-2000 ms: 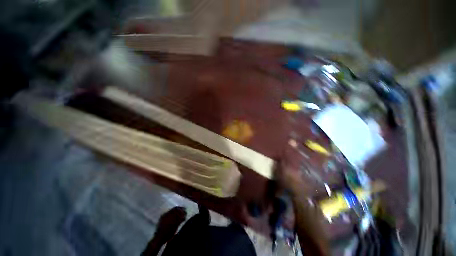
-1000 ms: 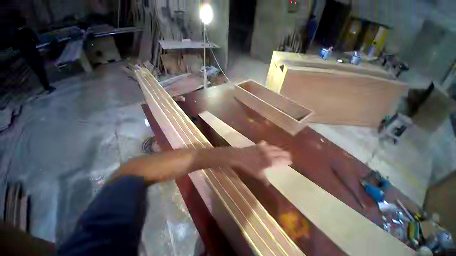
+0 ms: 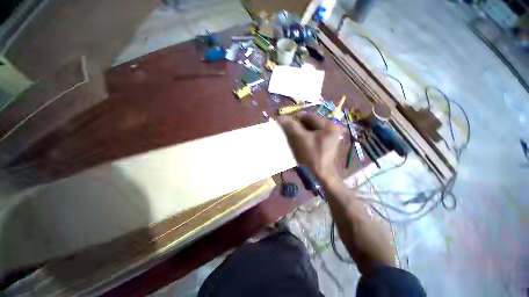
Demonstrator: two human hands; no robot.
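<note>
A long pale board (image 3: 203, 156) runs from the left edge to the middle of the view. My right hand (image 3: 316, 142) holds its near right end, with the fingers at the end edge. The board lies over or just above the long built-up beam (image 3: 214, 217), covering much of it; I cannot tell whether they touch all along. Yellow glue lines show on the beam's uncovered part. A shadow falls across the board's left part. My left hand is not in view.
On the dark red table (image 3: 168, 98) are a white sheet (image 3: 297, 82), a yellow-handled tool (image 3: 243, 91), pliers and a cup (image 3: 285, 51). A shallow box (image 3: 52, 110) is at the upper left. Long strips (image 3: 388, 104) and cables (image 3: 406, 203) are at right.
The view has turned toward the tool end of the table. The pale board has moved from beside the beam to over it. My right hand now holds its end; my left hand has left view.
</note>
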